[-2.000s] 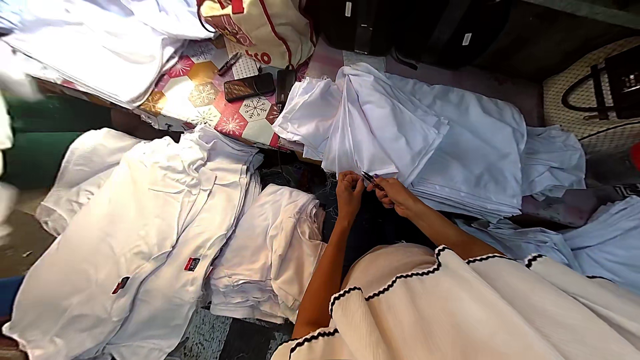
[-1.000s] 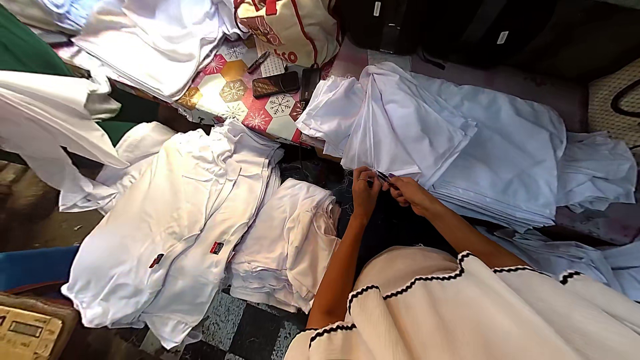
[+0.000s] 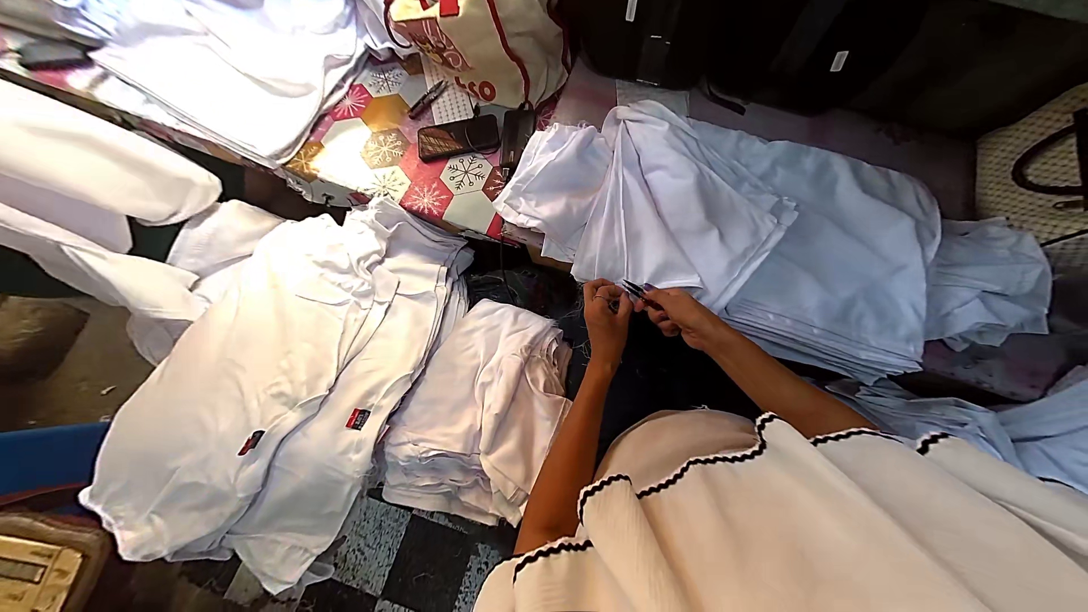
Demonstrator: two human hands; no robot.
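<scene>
My left hand [image 3: 607,316] pinches the lower edge of a white cloth garment [image 3: 659,200], which lies on top of a stack of folded white cloth [image 3: 837,229]. Just to its right, my right hand [image 3: 680,314] holds a small dark cutting tool [image 3: 636,291], likely thread snips, with its tip at the cloth edge by my left fingers. Loose threads hang near my left hand. The exact spot where tip and cloth meet is too small to make out.
White shirts [image 3: 229,365] with small red-and-black labels and a folded white pile [image 3: 476,408] lie to the left. A smartphone [image 3: 458,138], a pen [image 3: 427,99] and a cloth bag [image 3: 484,51] rest on the patterned table cover [image 3: 387,149]. A blue edge [image 3: 51,459] stands lower left.
At the far left, white cloth has come further into view since two seconds ago. Both my hands stay close together at the garment's edge. The view has shifted somewhat.
</scene>
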